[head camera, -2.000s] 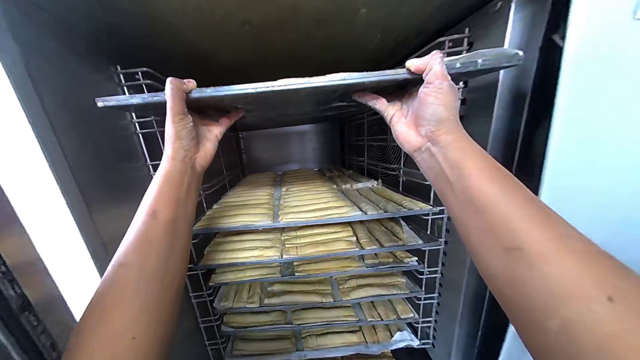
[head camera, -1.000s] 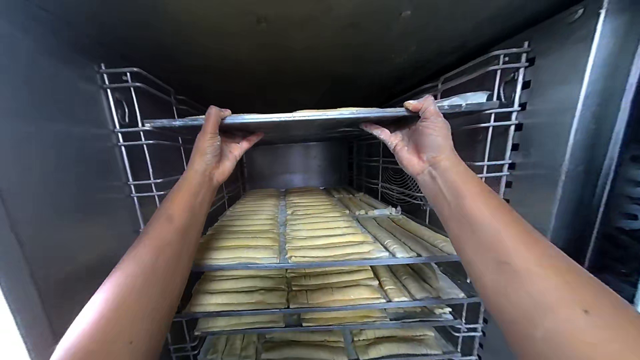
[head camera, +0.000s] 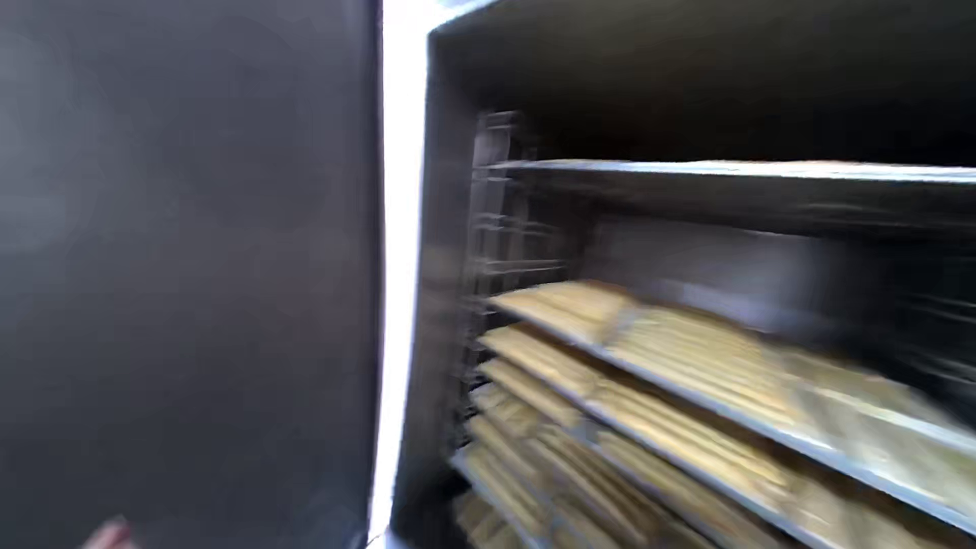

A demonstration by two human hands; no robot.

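Only a blurred fingertip or two of what looks like my left hand (head camera: pixel 110 535) shows at the bottom left edge, in front of a dark door panel (head camera: pixel 191 267). Whether it touches anything is hidden. My right hand is out of view. The top metal tray (head camera: pixel 732 169) sits level, high in the wire side rack (head camera: pixel 496 221), with no hand visible on it. Below, after a gap, several trays hold rows of pale dough strips (head camera: pixel 686 351). The picture is blurred.
The cabinet's left wall (head camera: pixel 442 290) stands beside the trays. A bright vertical gap (head camera: pixel 400 267) separates it from the door panel. The cabinet ceiling (head camera: pixel 724 69) is above the top tray.
Both hands have let go of the top tray, which they held by its front edge before. The view has swung left, bringing in the door panel.
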